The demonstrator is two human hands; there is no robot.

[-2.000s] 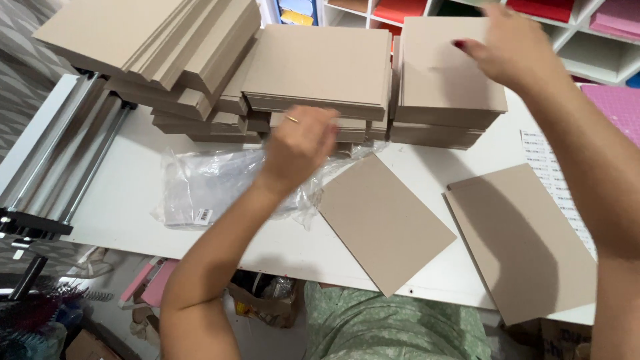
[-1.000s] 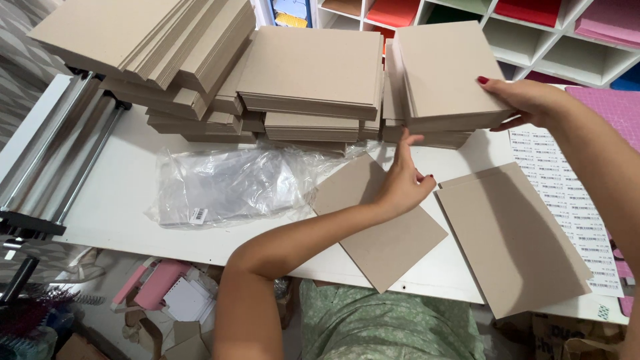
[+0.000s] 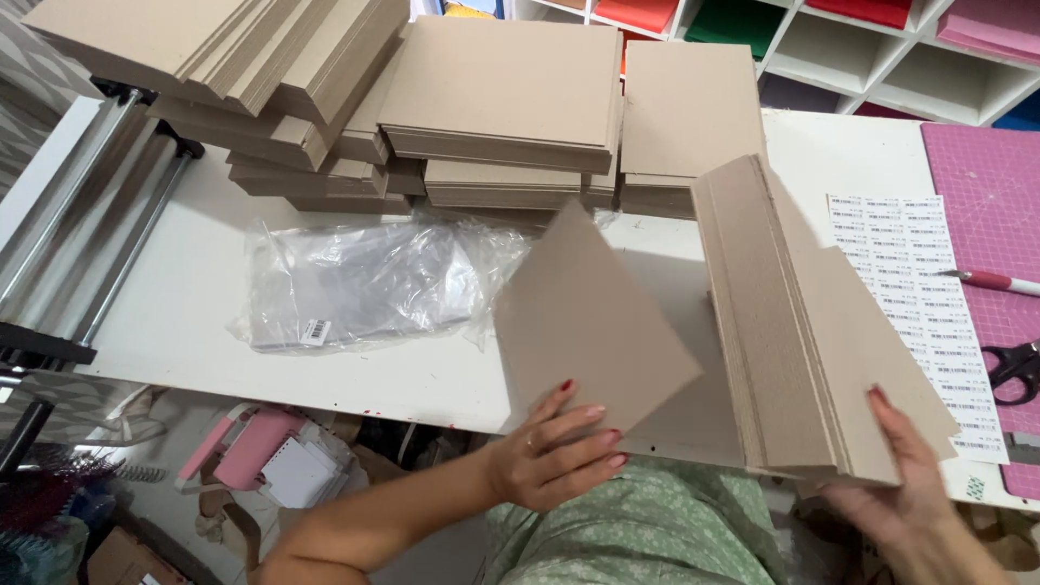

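Note:
My right hand point(image 3: 902, 479) grips a thick stack of greyboard sheets point(image 3: 772, 325) by its lower end, the stack tilted with its layered edge toward me. It hides part of the flat greyboard point(image 3: 877, 325) on the right of the table. My left hand point(image 3: 561, 451) has its fingers spread at the near corner of a single greyboard sheet point(image 3: 593, 325) lying aslant; whether it touches the sheet is unclear. Behind stand piles of greyboard, one in the middle point(image 3: 504, 81) and a lower one point(image 3: 691, 106) to its right.
A clear plastic packet point(image 3: 366, 284) lies left of the sheet. Further left stand a metal-roller device point(image 3: 97, 236) and leaning board piles point(image 3: 162, 41). At right are a label sheet point(image 3: 918, 325), a pink cutting mat point(image 3: 991, 187), a craft knife point(image 3: 999, 282) and scissors point(image 3: 1011, 370). White cubbies point(image 3: 845, 57) stand behind.
The board stack in my right hand has come off the back right pile, moved toward me and tipped up. My left hand has moved from beside that pile to the table's front edge.

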